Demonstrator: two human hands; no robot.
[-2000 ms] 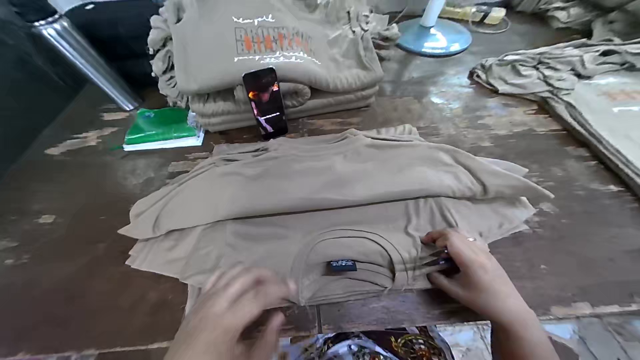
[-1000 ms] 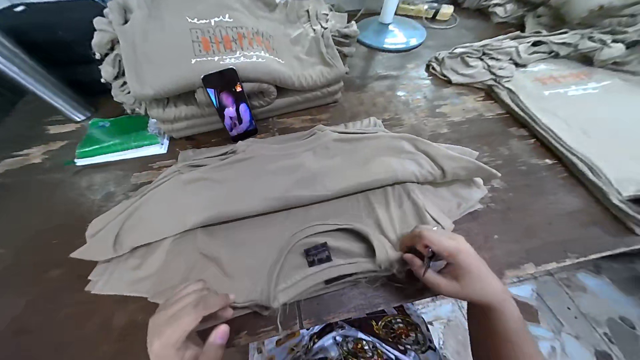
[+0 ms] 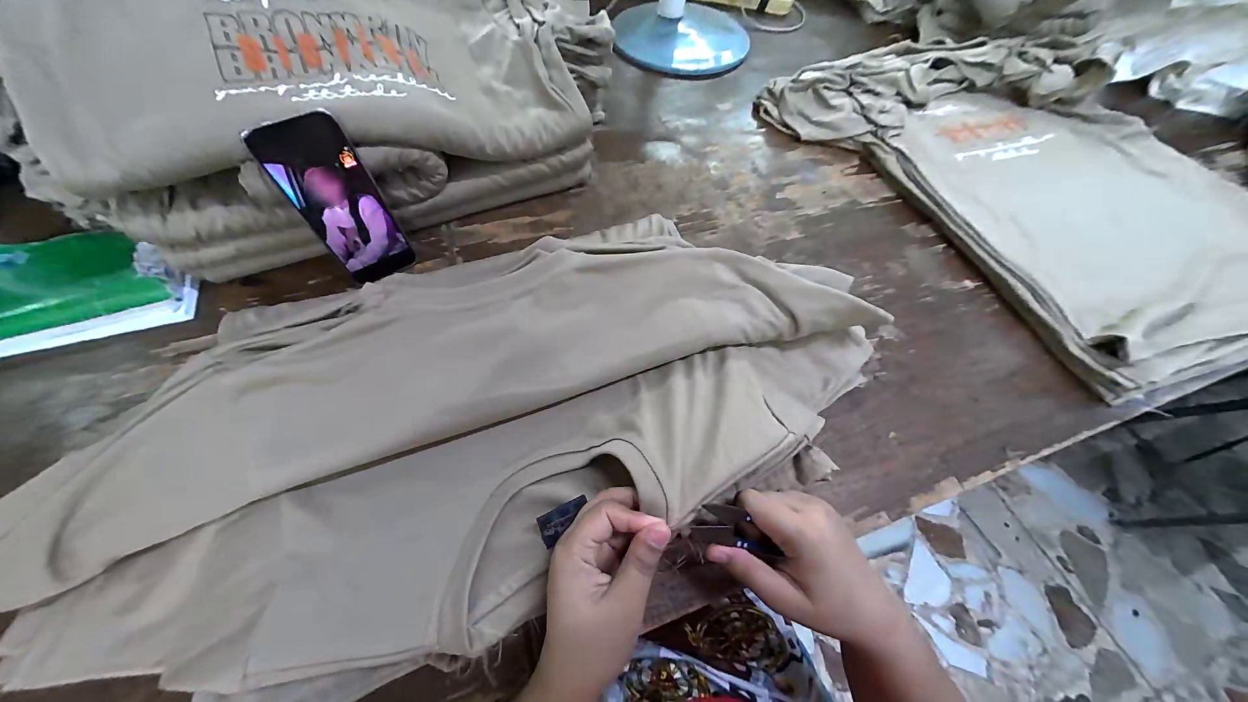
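Several tan T-shirts (image 3: 390,380) lie layered on the worn wooden table, the nearest with its round neckline toward me. My left hand (image 3: 609,556) pinches the neckline's edge between thumb and fingers, just right of a dark neck label (image 3: 562,522). Close on its right, my right hand (image 3: 795,561) holds small dark thread snippers (image 3: 731,531), their blades pointing left at the fabric edge by the collar. Loose thread ends hang along that edge. Whether the blades touch a thread I cannot tell.
A phone (image 3: 331,195) with a lit screen leans on a stack of printed tan shirts (image 3: 487,107). Left of it lies a green packet (image 3: 68,283). A blue round base (image 3: 681,39) stands behind. More shirts (image 3: 1082,224) lie right. Patterned fabric (image 3: 721,648) is below my hands.
My left hand has moved right along the shirt to the collar's right side and now pinches it. The snippers are now beside it. The view has shifted closer.
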